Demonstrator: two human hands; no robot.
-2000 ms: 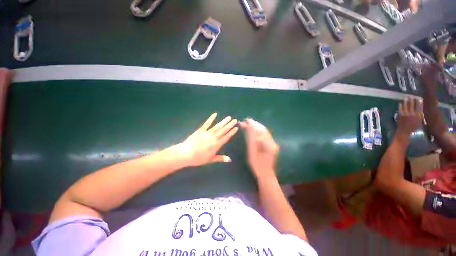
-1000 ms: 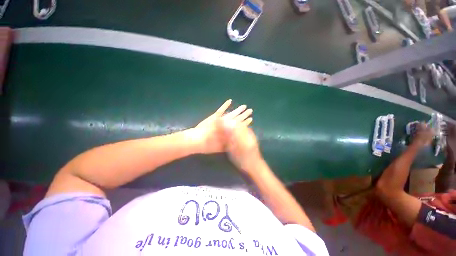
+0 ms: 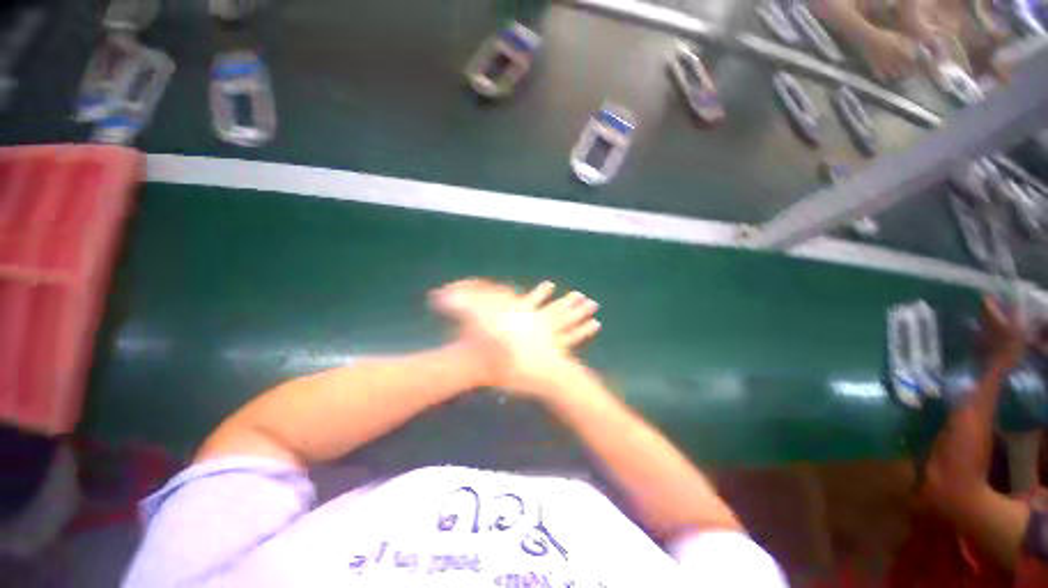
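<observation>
My left hand [image 3: 560, 326] and my right hand [image 3: 480, 312] overlap and touch above the green work surface [image 3: 345, 276], in front of my chest. The left fingers are spread and point up and right. The right hand lies across the left one, flat and blurred, its fingers toward the upper left. Nothing shows in either hand; the area between the palms is hidden. Two looped units [image 3: 916, 350] stand close together on the work surface at the right.
A pale rail [image 3: 402, 198] separates the work surface from a darker belt with several looped units [image 3: 603, 144]. A salmon-red compartment tray [image 3: 52, 276] is at the left edge. A grey post [image 3: 885, 161] slants at the upper right. A coworker's arm [image 3: 965, 431] reaches in at right.
My hands have come together from apart and now overlap crosswise. The view has shifted left, showing more of the red tray. The units on the belt are in different positions.
</observation>
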